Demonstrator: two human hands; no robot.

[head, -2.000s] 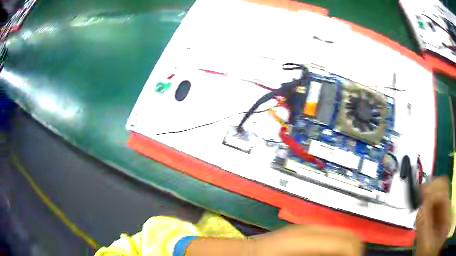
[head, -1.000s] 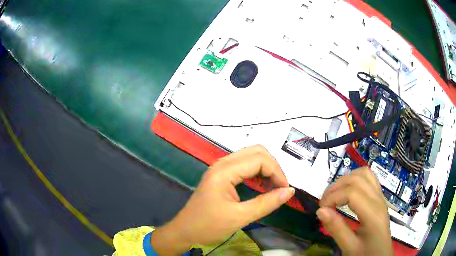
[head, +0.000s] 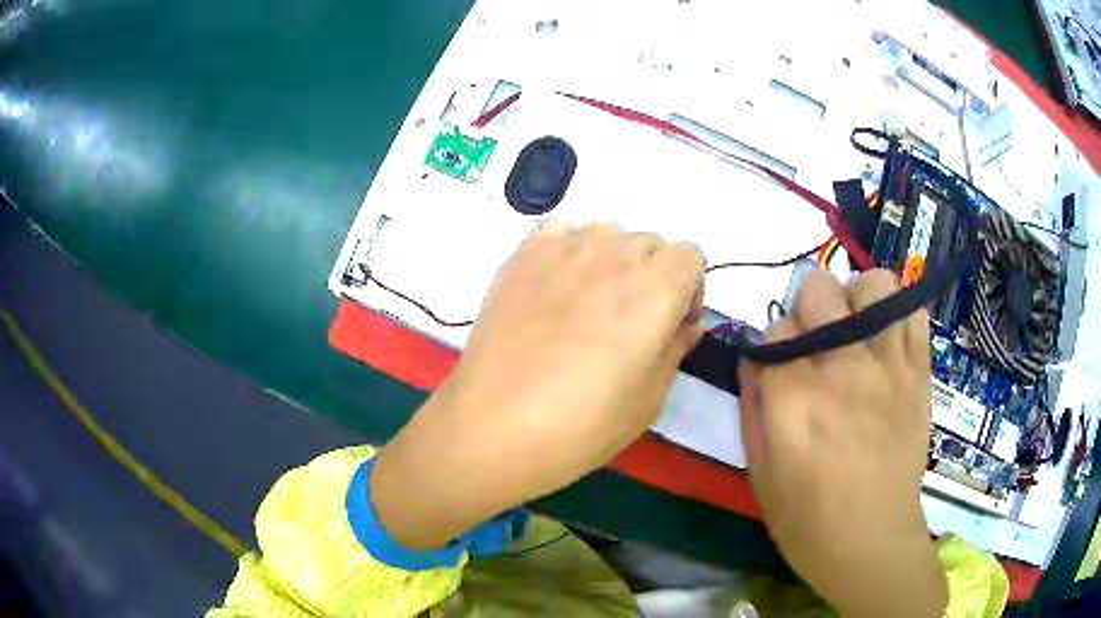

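The white rear chassis plate (head: 628, 181) lies tilted in view. My left hand (head: 580, 326) and right hand (head: 839, 398) are close together over its near edge. Between them is a strip of black adhesive tape (head: 712, 362), at the end of the thick black cable (head: 851, 328). My left fingers hold the tape's left end. My right hand is at its right end, under the cable; its fingertips are mostly hidden. The cable arches over my right fingers to the blue mainboard (head: 966, 380) with its fan (head: 1020, 290).
A black oval speaker (head: 541, 175) and a green circuit board (head: 460, 155) are at the plate's left. A thin black wire (head: 411, 304) runs across the plate. Red foam (head: 386, 344) shows under the near edge. Another panel (head: 1078, 48) is at the top right.
Both hands have moved up and forward from the plate's near edge onto the plate. The black tape is now at the cable's end. The view has shifted slightly.
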